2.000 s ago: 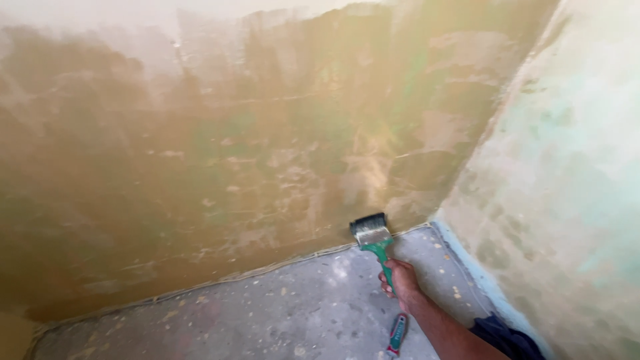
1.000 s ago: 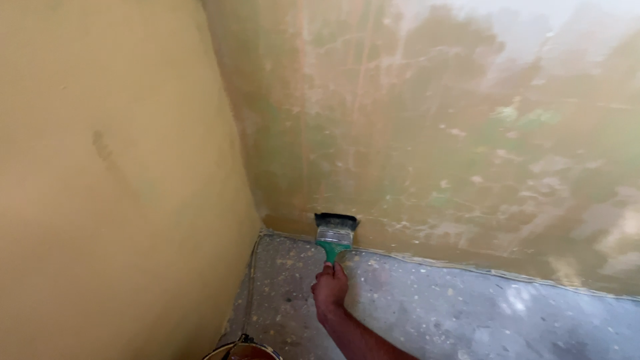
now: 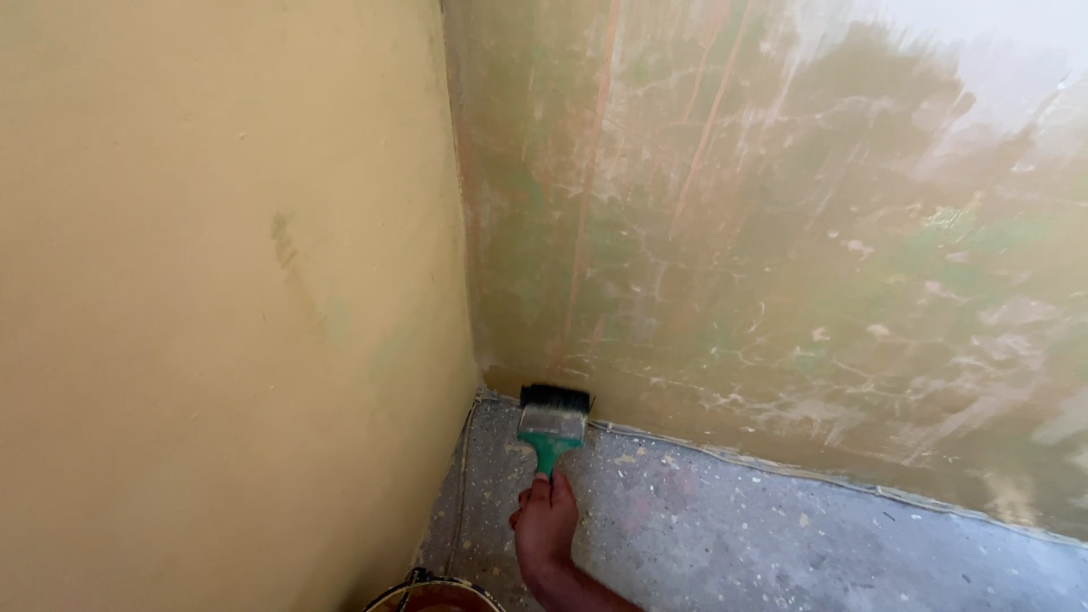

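My right hand (image 3: 546, 523) grips the green handle of a wide flat paintbrush (image 3: 552, 425) with dark bristles and a metal ferrule. The bristles are at the foot of the damp-looking, patchy wall (image 3: 722, 255), a little right of the room's corner. Some wet sheen and reddish streaks show on that wall. At the bottom edge, left of my hand, a bucket (image 3: 438, 585) is partly in view, with reddish-brown contents. My left hand is out of view.
A smooth tan wall (image 3: 238, 297) rises close on the left and meets the patchy wall at the corner. The grey floor (image 3: 722, 527) is speckled with paint. A rough seam runs along the wall's base.
The view has swung left to the corner since two seconds ago. My right hand has moved left along the wall's base with the brush. The bucket has come into view.
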